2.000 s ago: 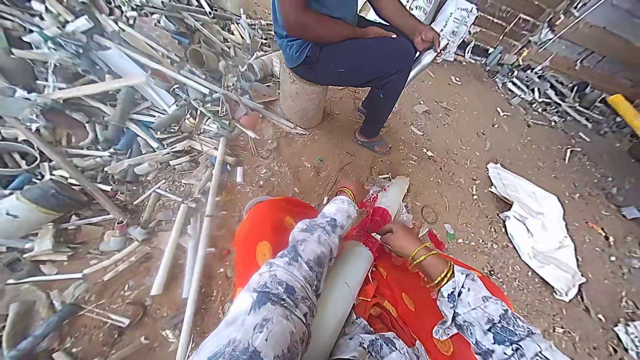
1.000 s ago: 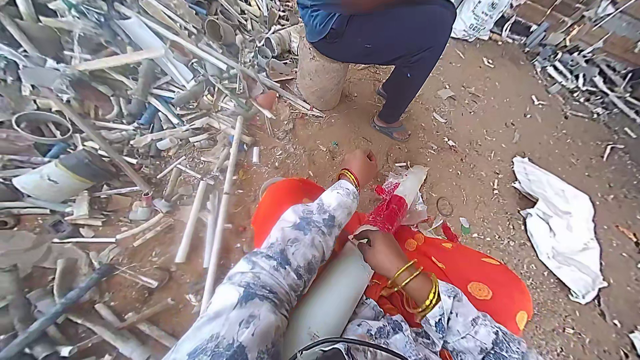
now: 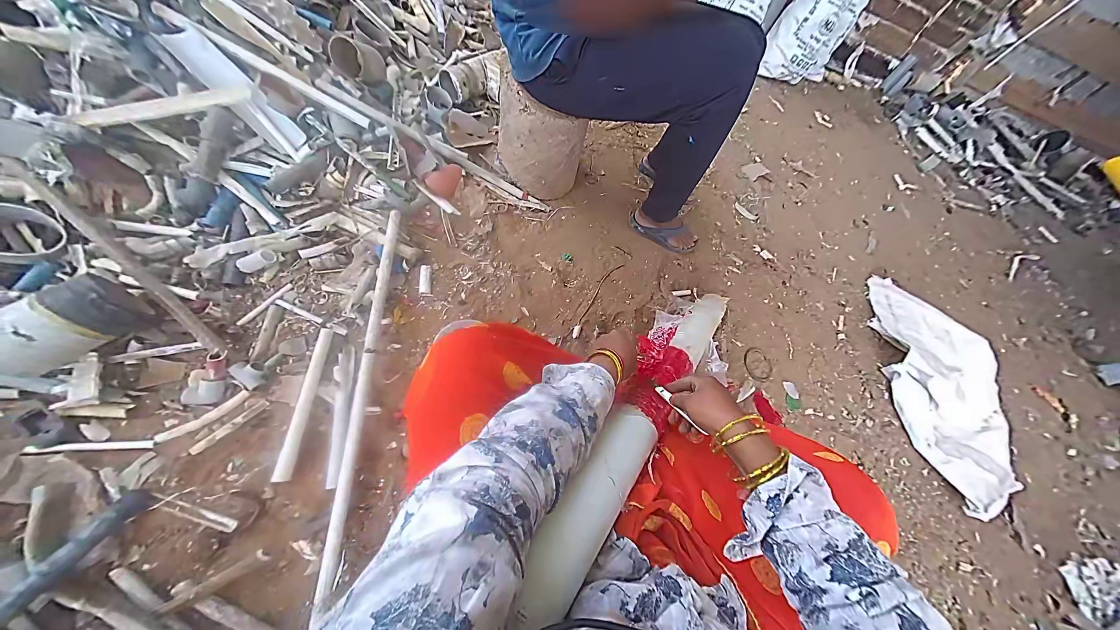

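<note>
A thick whitish plastic pipe (image 3: pixel 599 499) lies lengthwise over the orange patterned cloth (image 3: pixel 700 507) on my lap. Red netting or wrapping (image 3: pixel 658 360) is bunched around the pipe near its far end. My left hand (image 3: pixel 615 350) touches the left side of the red material; its fingers are partly hidden, so its hold is unclear. In my right hand (image 3: pixel 705 402), on the right side of the pipe, is a thin whitish tool (image 3: pixel 678 407), with its tip at the red material. What kind of tool it is cannot be made out.
Scrap plastic pipes (image 3: pixel 302 407) are heaped at the left. A person in dark trousers (image 3: pixel 647 74) sits ahead on a stump-like block (image 3: pixel 542 140). A white sack (image 3: pixel 949 394) lies on the dirt at right, with more scrap pieces (image 3: pixel 989 149) behind.
My left hand, raised off the red material one second ago, is now down at it. The seated person's hands, resting at the knee two seconds ago, have moved; one is blurred now.
</note>
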